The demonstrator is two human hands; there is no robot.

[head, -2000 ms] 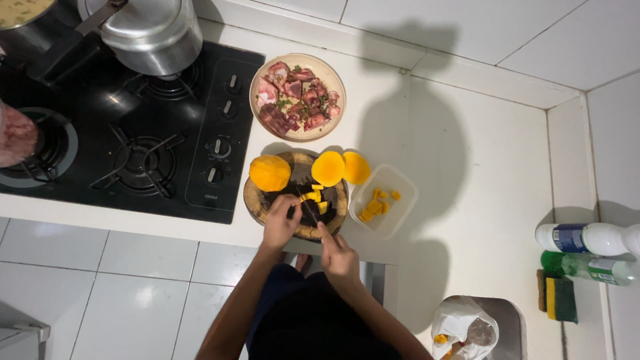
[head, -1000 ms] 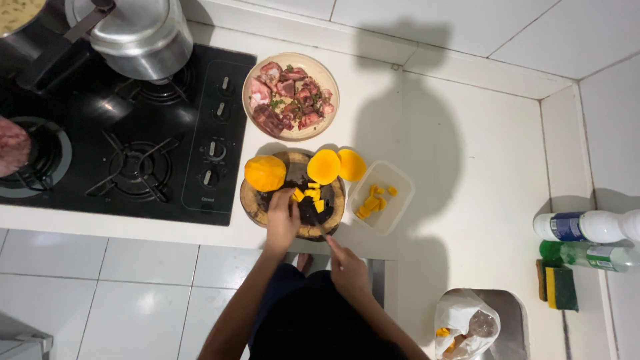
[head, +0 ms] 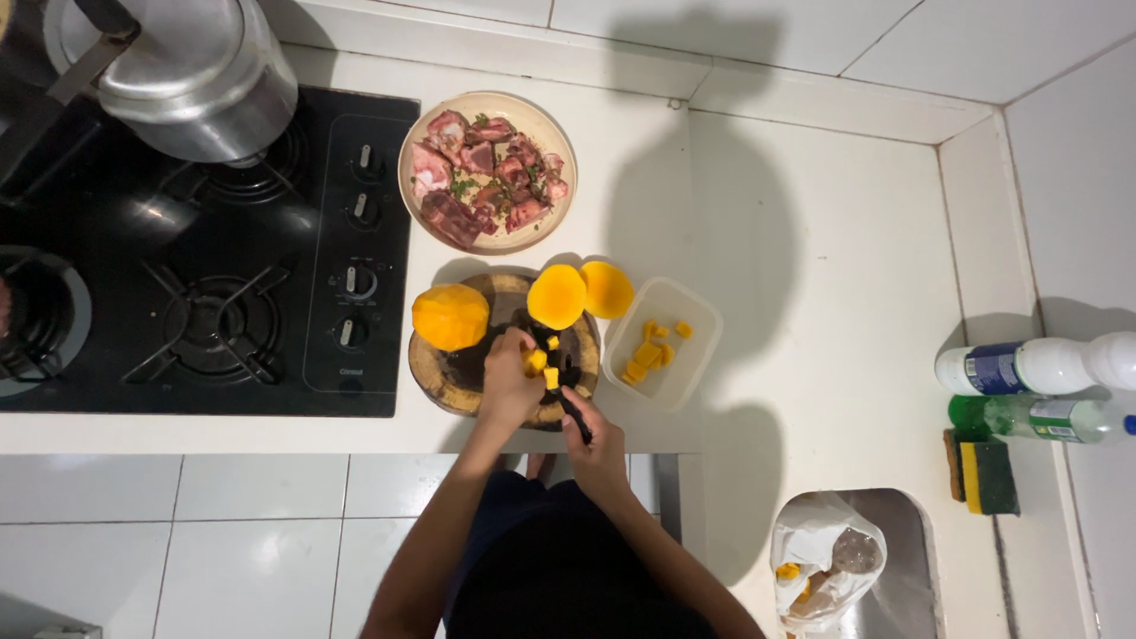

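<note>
On a round wooden board [head: 435, 377] lie a large peeled orange piece of squash or similar produce [head: 450, 317], small orange chunks [head: 551, 378] and a round orange slice [head: 556, 296]. A second slice [head: 609, 290] lies beside it, past the board's edge. My left hand [head: 513, 377] is over the board, its fingers on some orange chunks. My right hand [head: 596, 448] grips a knife by its black handle [head: 577, 419]; its blade is hardly visible near the chunks. A translucent plastic container [head: 701, 355] holding several orange pieces [head: 650, 353] stands right of the board.
A plate of raw meat pieces [head: 497, 240] with green herbs stands behind the board. At left is a black gas cooktop [head: 266, 390] with a metal pot [head: 191, 80]. At right are bottles [head: 1021, 366], sponges [head: 987, 475] and a sink [head: 910, 559] holding a white plastic bag [head: 821, 515].
My right hand with the knife was lower, off the board's edge, one second ago; now it is back at the chunks. My left hand remains over the board.
</note>
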